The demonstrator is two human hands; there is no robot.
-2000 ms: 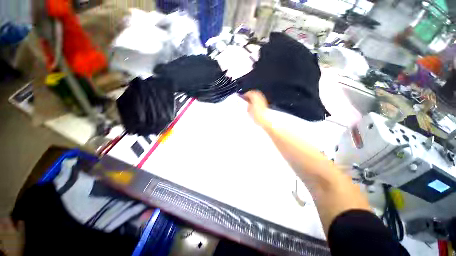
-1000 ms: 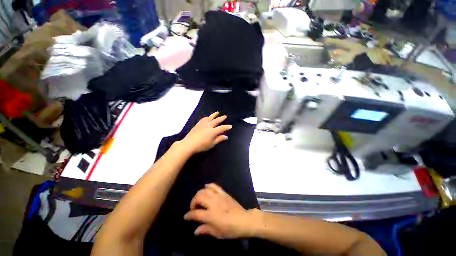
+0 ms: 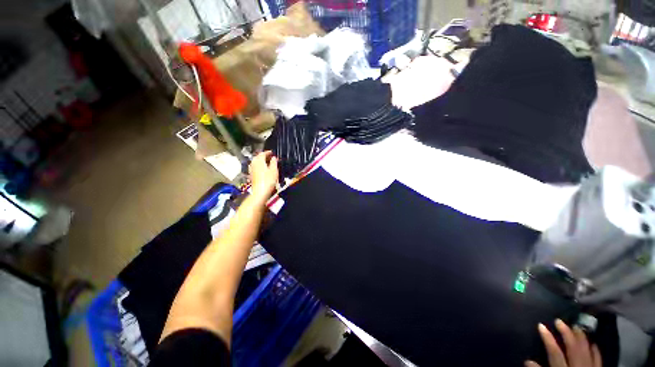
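A large black garment panel lies spread across the white table, with a curved edge at its far left side. My left hand is at the near bundle of small black cut pieces, at the table's left end. Its fingertips touch or nearly touch the bundle; whether it grips a piece cannot be told. My right hand lies on the panel at the lower right, cut off by the frame's bottom edge, fingers slightly apart. The sewing machine stands at the right, partly cut off, beside the panel.
A second fanned bundle and a stack of black panels lie at the back. Crumpled white plastic bags are behind the bundles. A blue crate and black cloth are below the table edge. An orange object hangs at the left.
The view has swung left. My left hand has moved from the panel to the small-piece bundle. The panel now lies farther across the table, and my right hand rests near the machine.
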